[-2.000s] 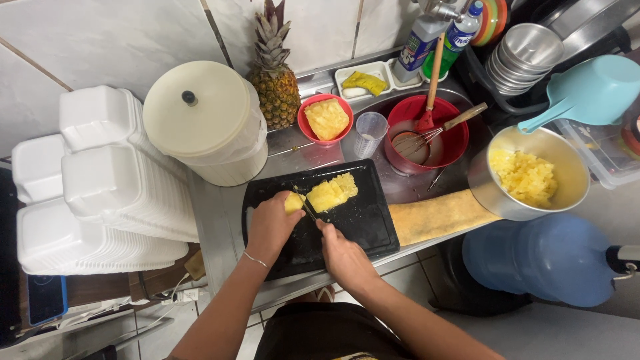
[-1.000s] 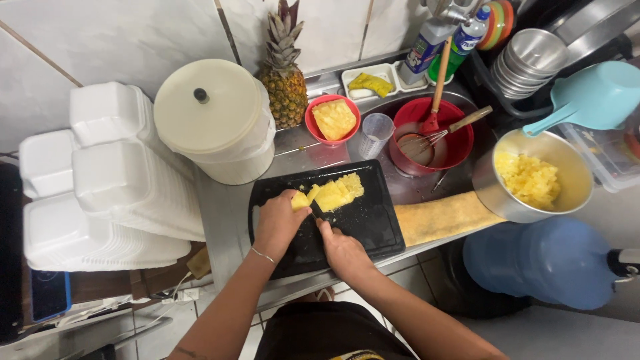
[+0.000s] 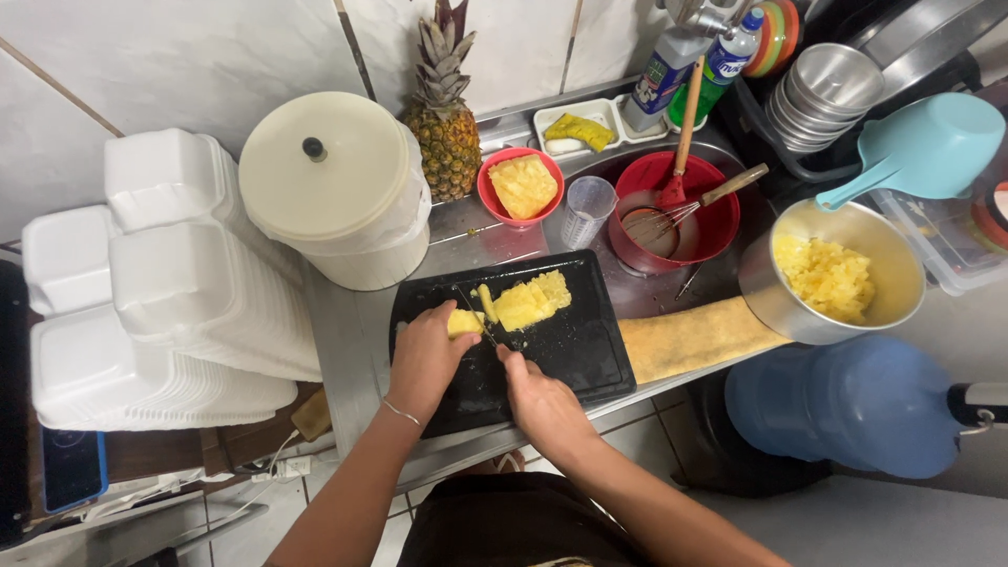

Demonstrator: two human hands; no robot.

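On a black cutting board, my left hand holds a piece of peeled pineapple by its outer end. My right hand grips a knife, its blade upright along the cut face of that piece; the handle is mostly hidden in my fingers. A thin slice leans just right of the blade. Beside it lies a row of cut pineapple slices. Past the board's far edge, a red bowl holds a pineapple chunk.
Stacked white foam containers and a lidded bin stand left. A whole pineapple is behind. A measuring cup, a red basin with whisk and spatula, and a metal pot of chopped pineapple are right. A yellowish cloth borders the counter.
A thin slice now stands apart between the knife and the row of cut pieces. Both hands remain at the board, my left one still on the pineapple piece.
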